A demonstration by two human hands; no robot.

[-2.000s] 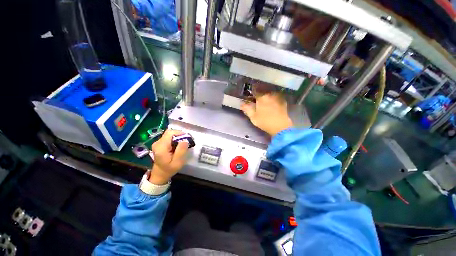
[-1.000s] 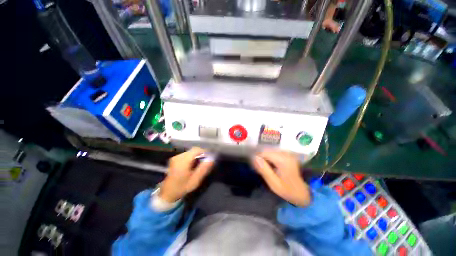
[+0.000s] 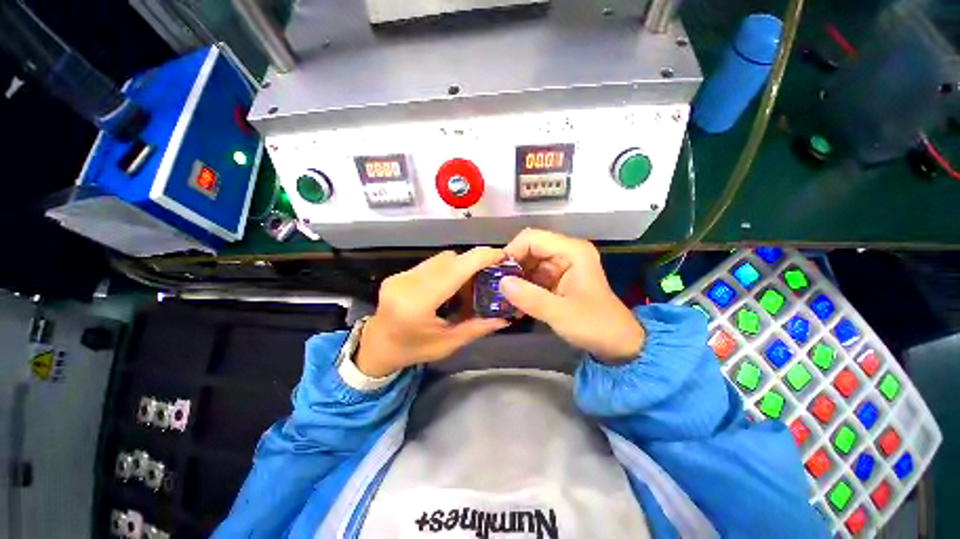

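Observation:
A small dark square unit (image 3: 493,293) with a bluish face is held between my hands in front of the press panel. My left hand (image 3: 430,311) grips its left side and lower edge with the fingertips. My right hand (image 3: 563,286) touches it from the right, the thumb on its face and the fingers at its top edge. The fingers hide parts of the unit. The silver press base (image 3: 474,100) stands behind, its white front panel (image 3: 474,226) just beyond my hands.
The panel has a red button (image 3: 460,183) and green buttons (image 3: 633,167). A blue box (image 3: 195,158) is left, a blue cylinder (image 3: 740,72) and hanging yellowish tube (image 3: 760,126) right. A pale tray (image 3: 926,434) of coloured squares is lower right, a black tray (image 3: 253,368) with silver pieces lower left.
Both hands have left the press area and come together on the unit before the panel. The view has tilted down, and the right tray shows more fully.

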